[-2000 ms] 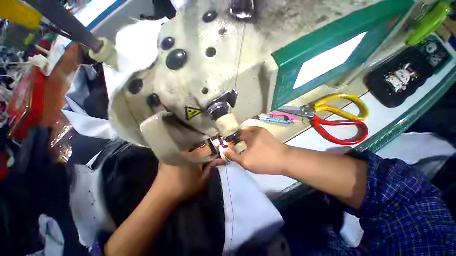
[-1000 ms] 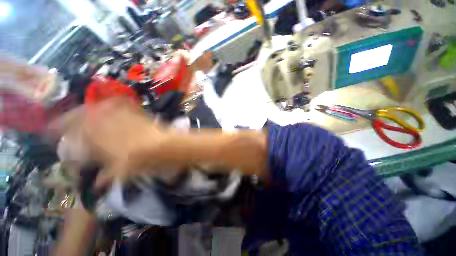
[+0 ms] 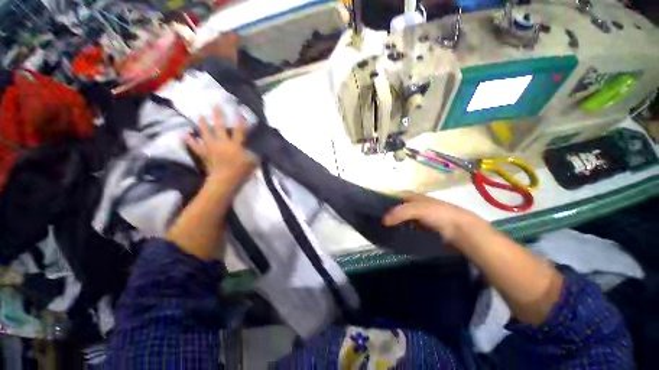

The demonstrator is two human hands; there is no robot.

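Observation:
A white or light grey garment piece (image 3: 249, 206) with black stripes and a wide dark panel (image 3: 318, 173) lies across the front left of the machine table and hangs over its edge. My left hand (image 3: 222, 150) lies on the white cloth with its fingers spread. My right hand (image 3: 426, 217) is at the right end of the dark panel, fingertips on it; whether it pinches the cloth is unclear. The sewing machine head (image 3: 394, 87) stands behind, with no cloth seen under its presser foot (image 3: 386, 147).
Shears (image 3: 498, 181) with red and yellow handles lie right of the needle, beside slim pink and blue snips (image 3: 439, 160). A black case (image 3: 585, 162) lies further right. Red cloth (image 3: 43, 108) and dark cloth are heaped at the left. A green object (image 3: 608, 92) is on the machine.
Both hands have left the needle area. After a blurred reach of the right arm to the left, the striped garment piece is spread on the table, and the right hand is back at the right.

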